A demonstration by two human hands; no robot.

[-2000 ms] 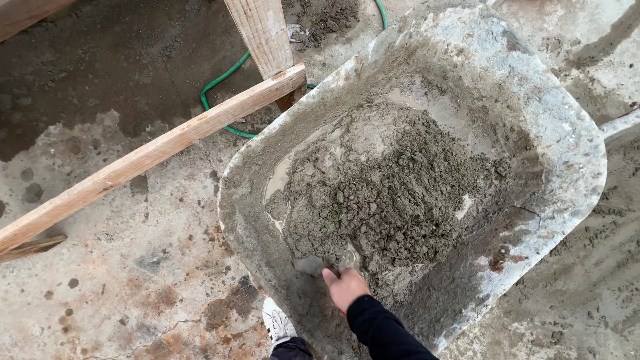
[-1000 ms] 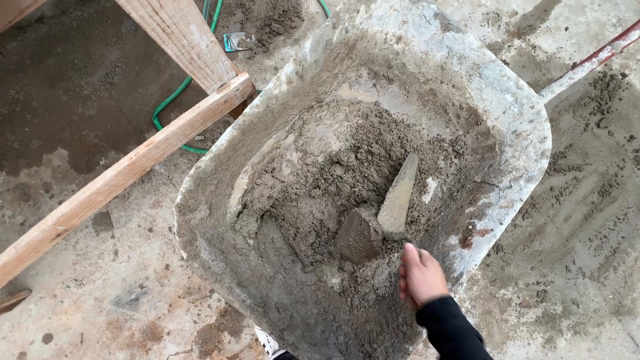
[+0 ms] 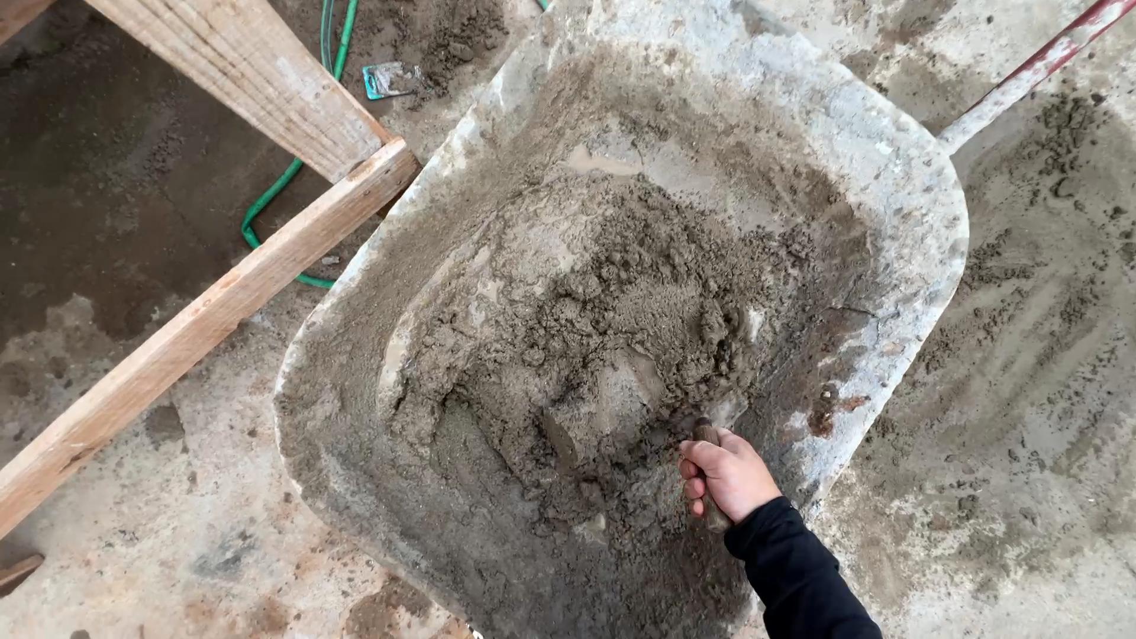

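My right hand [image 3: 729, 477], in a dark sleeve, grips the handle of a trowel [image 3: 707, 435] at the lower right of the wet mortar [image 3: 621, 293]. The trowel's blade is mostly hidden in the mix. The mortar lies heaped and lumpy in the middle of a wheelbarrow tray [image 3: 923, 204], whose pale rim is crusted with dried cement. A smoother, scraped hollow shows in the lower left of the mix. My left hand is out of view.
Rough wooden boards [image 3: 209, 324] meet at the tray's upper left edge. Behind them a green hose [image 3: 271, 195] curves over the floor, near a small crumpled packet [image 3: 387, 81]. A red, cement-spattered wheelbarrow handle [image 3: 1034, 75] extends at upper right. Wet mortar residue covers the floor at right.
My right hand has moved right across the tray with the trowel. The blade, plainly visible above the mortar one second ago, is now mostly hidden in it.
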